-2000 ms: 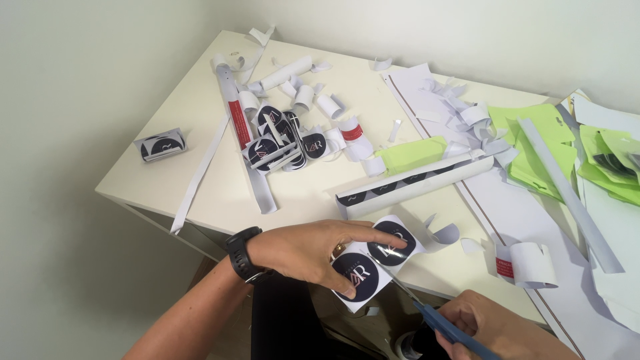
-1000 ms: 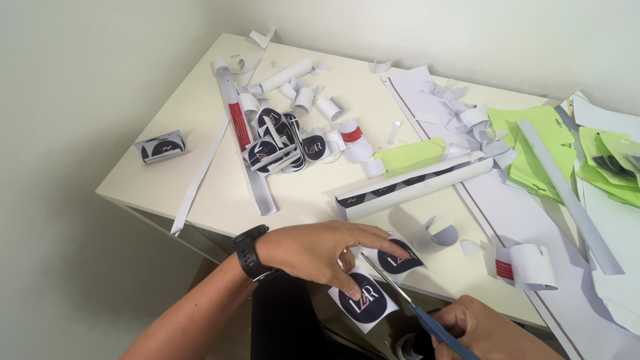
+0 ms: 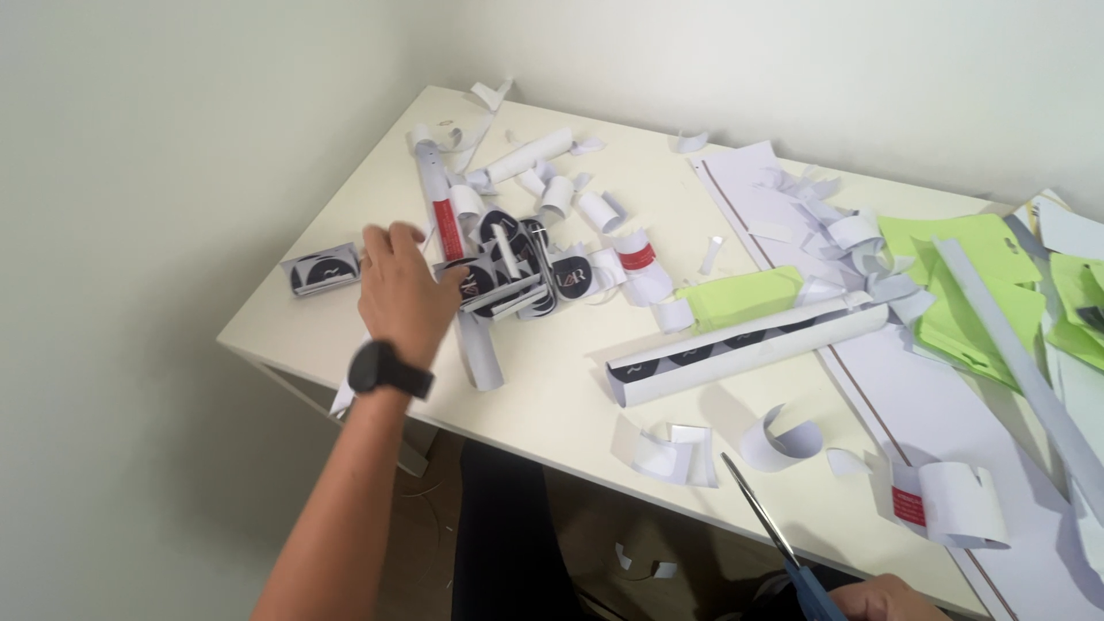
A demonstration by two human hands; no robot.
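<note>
My left hand (image 3: 404,289), with a black watch on the wrist, reaches over the table's left part. Its fingers are spread between a curled strip of round black stickers (image 3: 323,271) and a pile of cut black stickers (image 3: 509,267); the thumb is at the pile's edge, and whether it touches cannot be told. My right hand (image 3: 888,599), partly cut off at the bottom edge, holds blue-handled scissors (image 3: 798,565), blades pointing up and left. Curled white paper pieces (image 3: 677,453) lie near the blade tips. A rolled sticker sheet (image 3: 750,345) lies beyond them.
White paper scraps (image 3: 601,211) are strewn over the white table (image 3: 552,388). Green sheets (image 3: 975,302), a long white strip (image 3: 1018,354) and a curl with a red band (image 3: 949,504) lie at the right. Scraps (image 3: 664,570) are on the floor below the front edge.
My left hand has moved from the front edge, where it held two black stickers by the scissors, left and away to the pile. More white pieces lie near the front edge. The scissors have moved lower.
</note>
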